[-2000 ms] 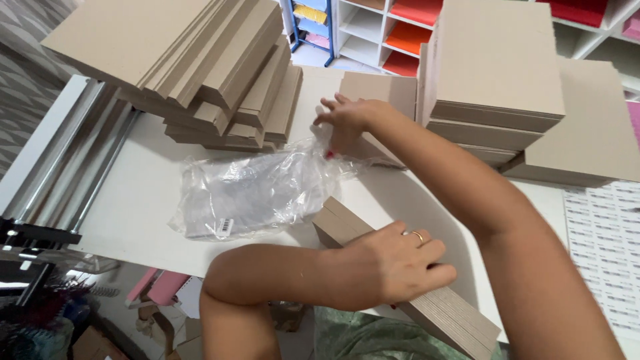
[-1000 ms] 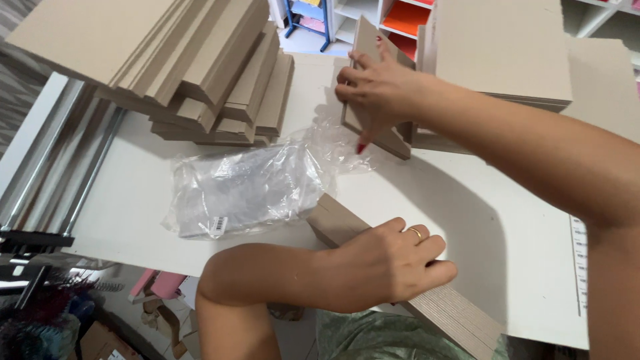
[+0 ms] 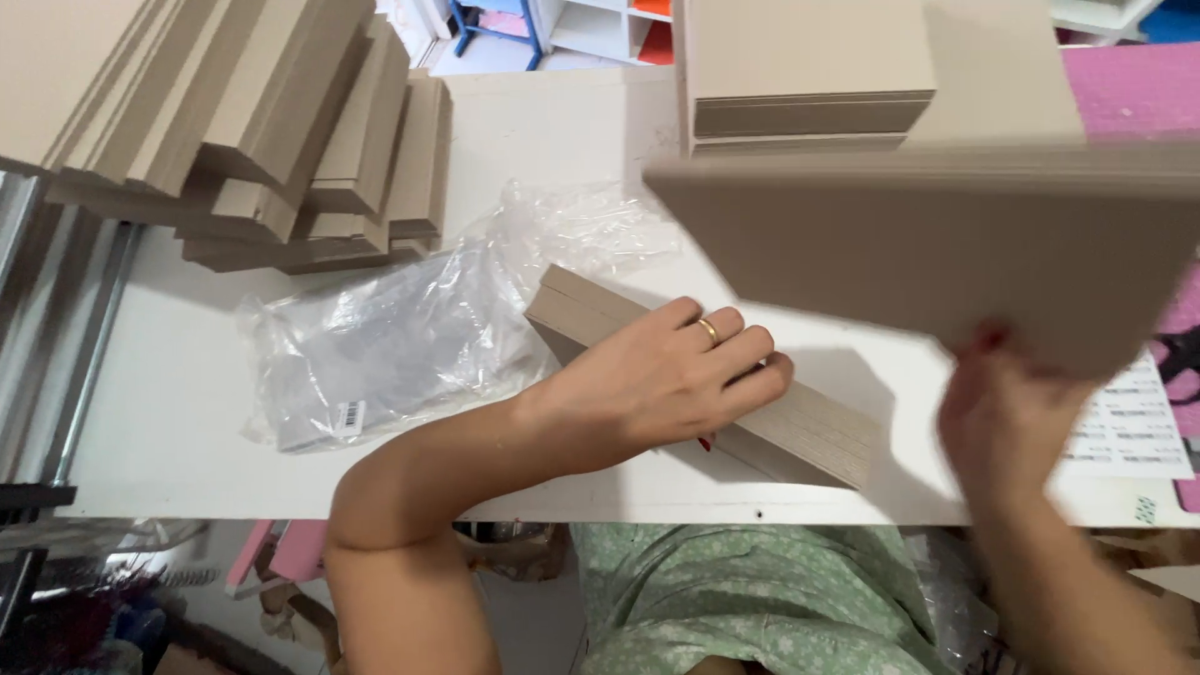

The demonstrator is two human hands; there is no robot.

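Note:
My left hand (image 3: 666, 375), with a ring on one finger, grips a stack of greyboard sheets (image 3: 806, 431) standing on its long edge near the front of the white table (image 3: 581, 497). My right hand (image 3: 1012, 412), blurred by motion, holds a second greyboard stack (image 3: 900, 253) raised above the table at the right, its broad face toward the camera. Left of my left hand lies a clear plastic bag (image 3: 403, 337) with a grey flat item in it and a barcode label on it.
Uneven greyboard piles (image 3: 272, 112) stand at the back left, beside metal rails (image 3: 84, 328). More greyboard (image 3: 806, 56) is stacked at the back right. A printed sheet (image 3: 1125, 422) and black-handled scissors (image 3: 1177, 361) lie at the right. White shelves (image 3: 591, 33) stand behind.
My right hand has taken the greyboard stack from the back middle of the table, tipped it up and carried it to the right. My left hand has stayed on its stack.

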